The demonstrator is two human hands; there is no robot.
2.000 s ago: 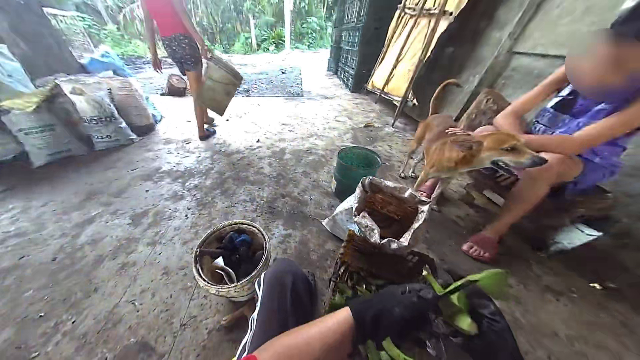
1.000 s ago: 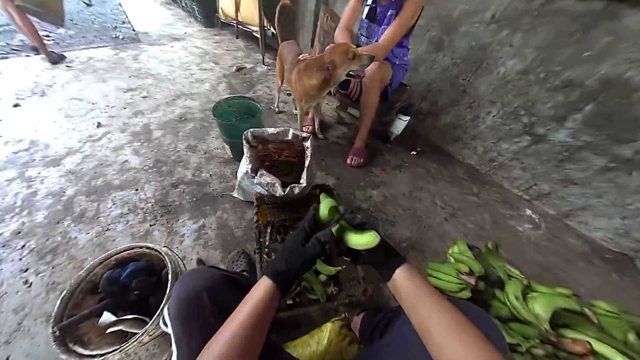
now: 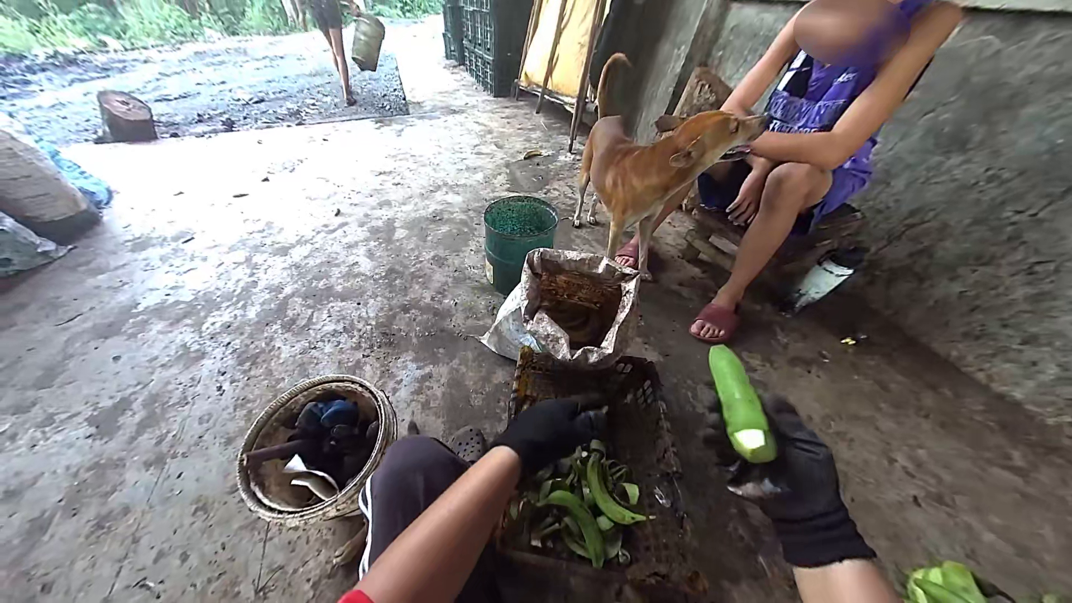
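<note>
My right hand (image 3: 783,469), in a black glove, holds a green banana (image 3: 741,404) with a pale cut end, to the right of a dark plastic crate (image 3: 662,452). My left hand (image 3: 557,429), also in a black glove, is over the crate's left part; its fingers are curled, and whether anything is in them cannot be told. Below it in the crate lie green banana peels (image 3: 590,507). An open woven sack (image 3: 578,306) with brown, stained insides stands at the crate's far end.
A green bucket (image 3: 519,243) stands behind the sack. At left is a round basket (image 3: 318,448) with dark items. A dog (image 3: 649,163) stands by a seated person (image 3: 812,126). More green bananas (image 3: 950,584) lie at lower right. Someone carries a bucket (image 3: 368,42) far off.
My hands, together around green banana pieces one second ago, are now apart: the right out to the side with a banana, the left over the crate. The view has swung between frames.
</note>
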